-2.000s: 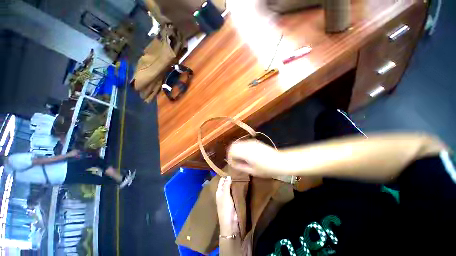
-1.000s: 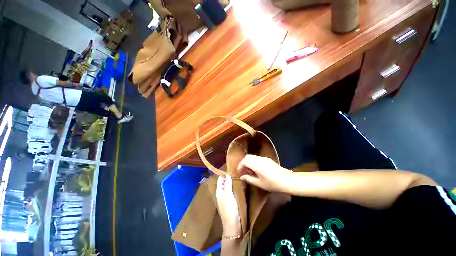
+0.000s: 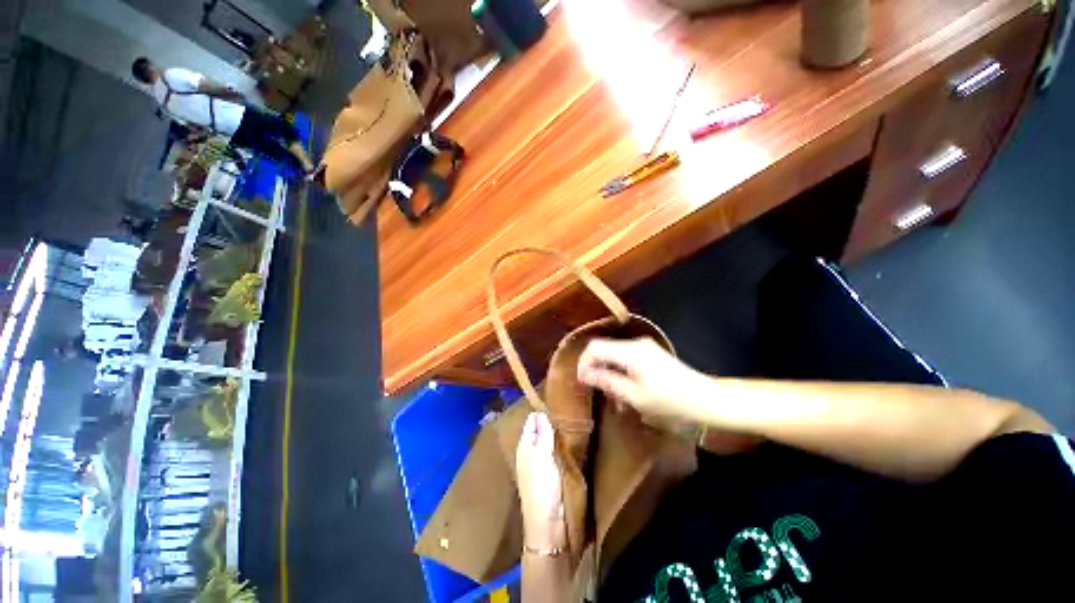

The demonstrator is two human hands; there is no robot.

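Note:
A tan-brown handbag (image 3: 613, 471) lies on the wearer's lap, opening up, with its thin handle (image 3: 501, 312) standing in a loop. My left hand (image 3: 539, 477) grips the bag's edge at the handle's near base, thumb on top. My right hand (image 3: 642, 375) is over the bag opening with its fingertips drawn together. Any needle or thread between them is too small to make out.
The wood-grain desk (image 3: 472, 253) bears yellow-orange snips (image 3: 640, 173), a pink tool (image 3: 729, 118), a thin stick (image 3: 672, 110), a brown cylinder (image 3: 835, 30), a black loop (image 3: 424, 177) and heaped bags (image 3: 375, 130). A blue crate (image 3: 430, 454) stands beside the bag. A person (image 3: 206, 100) is near the racks.
My right hand drew back from the bag's edge, then moved slightly up and right over the opening. My left hand keeps its hold. The person at the racks moved towards the top of the picture.

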